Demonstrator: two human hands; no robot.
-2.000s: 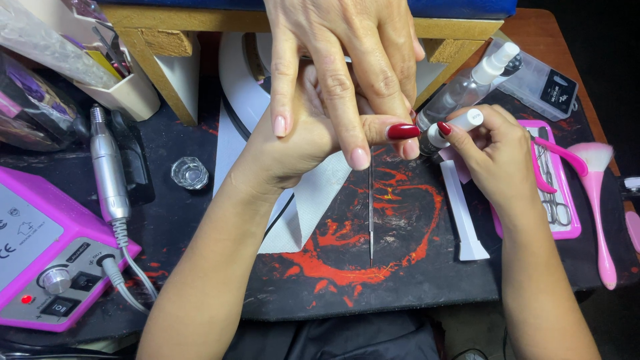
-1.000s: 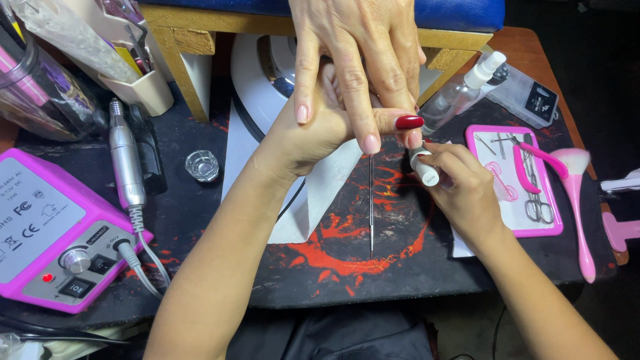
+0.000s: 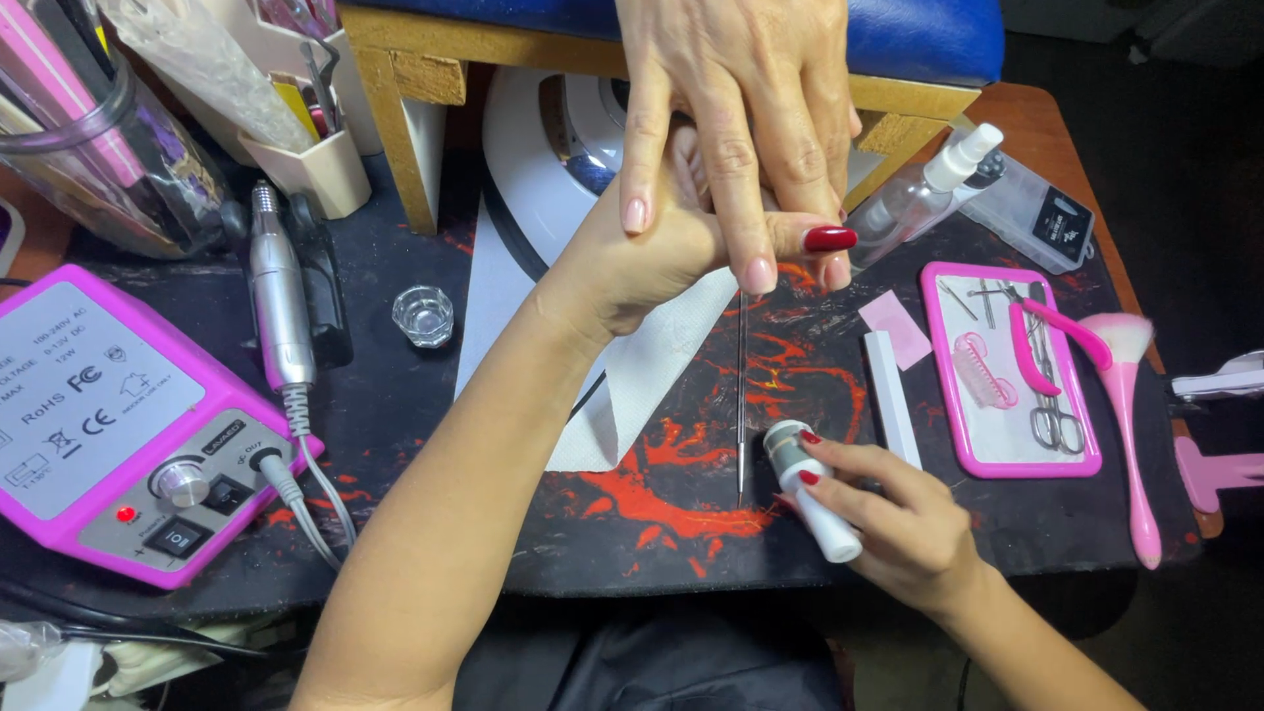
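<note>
My left hand (image 3: 681, 222), thumb with red nail polish pointing right, is under another person's hand (image 3: 750, 128) and supports its fingers; most of my left fingers are hidden. That person's nails look pale pink and glossy. My right hand (image 3: 899, 513) holds a small bottle with a long white cap (image 3: 822, 509) over the mat, its cap toward the lower right. A thin metal-tipped nail tool (image 3: 742, 395) lies between my hands. Beneath my left wrist are a white paper towel (image 3: 652, 395) and a white nail lamp (image 3: 528, 138).
A pink nail drill machine (image 3: 109, 415), its handpiece (image 3: 276, 286) and a glass dish (image 3: 423, 316) are on the left. At right lie a white nail file block (image 3: 892, 400), a pink tray (image 3: 1027, 459) with scissors, a pink brush (image 3: 1131, 425) and a spray bottle (image 3: 913, 197). A blue padded armrest (image 3: 918, 35) stands behind.
My right hand has moved down and toward me with the white-capped bottle, away from the other person's fingertips. My left hand still supports that person's hand.
</note>
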